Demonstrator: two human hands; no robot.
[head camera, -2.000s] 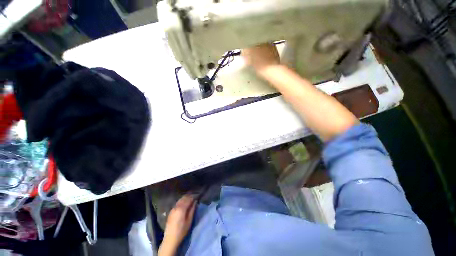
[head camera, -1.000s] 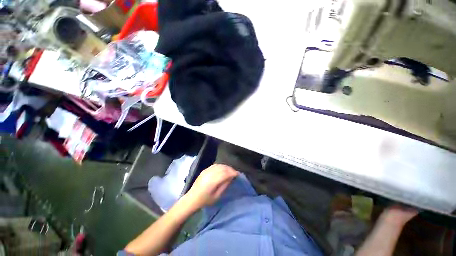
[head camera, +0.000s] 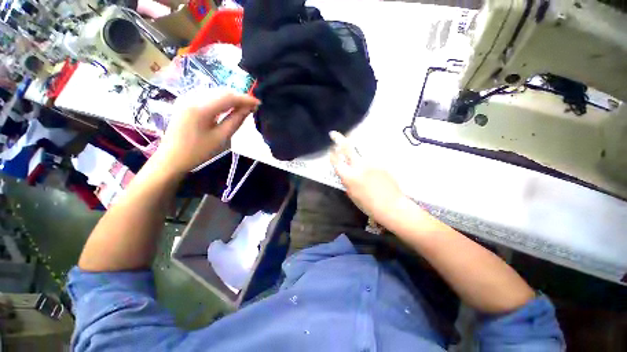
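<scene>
The black garment (head camera: 309, 82) lies bunched on the white machine table (head camera: 481, 192), left of the older cream sewing machine (head camera: 543, 130). My left hand (head camera: 206, 127) is at the garment's left edge, thumb and fingertips close together; whether they pinch the cloth cannot be told. My right hand (head camera: 354, 165) is at the garment's lower right edge, fingers a little apart, fingertips at or just beside the cloth. The presser foot area (head camera: 462, 108) has no cloth under it.
A red plastic basket (head camera: 221, 31) with clear bags (head camera: 199, 65) stands behind my left hand. White hangers (head camera: 238, 177) hang at the table's left edge. A grey box (head camera: 196, 240) with white material is below. Another machine (head camera: 118, 38) stands at upper left. Dark thread lies on the machine bed.
Both hands have risen from my lap and the table's underside to either side of the black garment. Earlier my right hand was under the machine arm. The view has swung left.
</scene>
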